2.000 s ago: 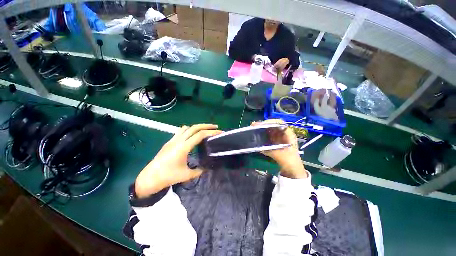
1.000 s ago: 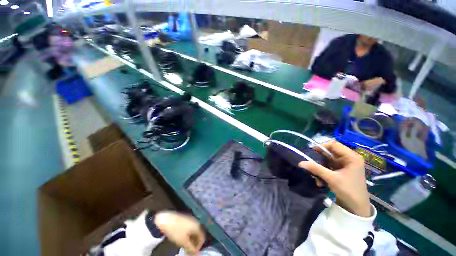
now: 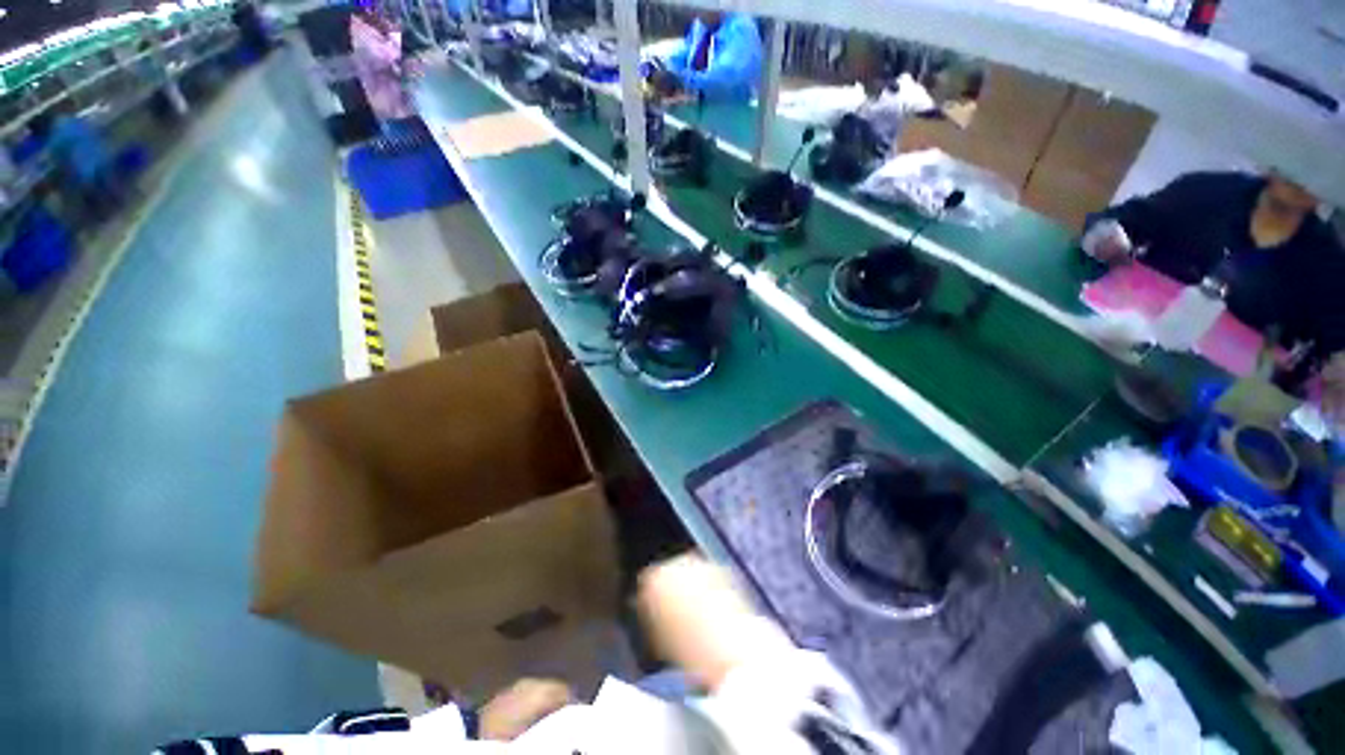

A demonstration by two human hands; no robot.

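Note:
A black headset [image 3: 944, 509] with silver hoops lies on the dark grey mat [image 3: 760, 494], with no hand touching it. My right hand [image 3: 701, 612] is blurred at the mat's near left edge, between the mat and the cardboard carton. My left hand [image 3: 524, 710] is low at the bottom edge, partly cut off, in front of the carton. The fingers of both hands are unclear, and I cannot tell whether they hold anything.
An open brown cardboard carton [image 3: 443, 516] stands below the bench's left edge. More headsets [image 3: 671, 317] are piled beyond the mat. White crumpled pieces [image 3: 1158, 715] lie at the mat's right. A blue bin [image 3: 1254, 472] and a person [image 3: 1232, 244] are at right.
The view has swung left and down toward the carton. My right hand has let go of the headset, now lying on the mat, and has moved to the mat's near left side.

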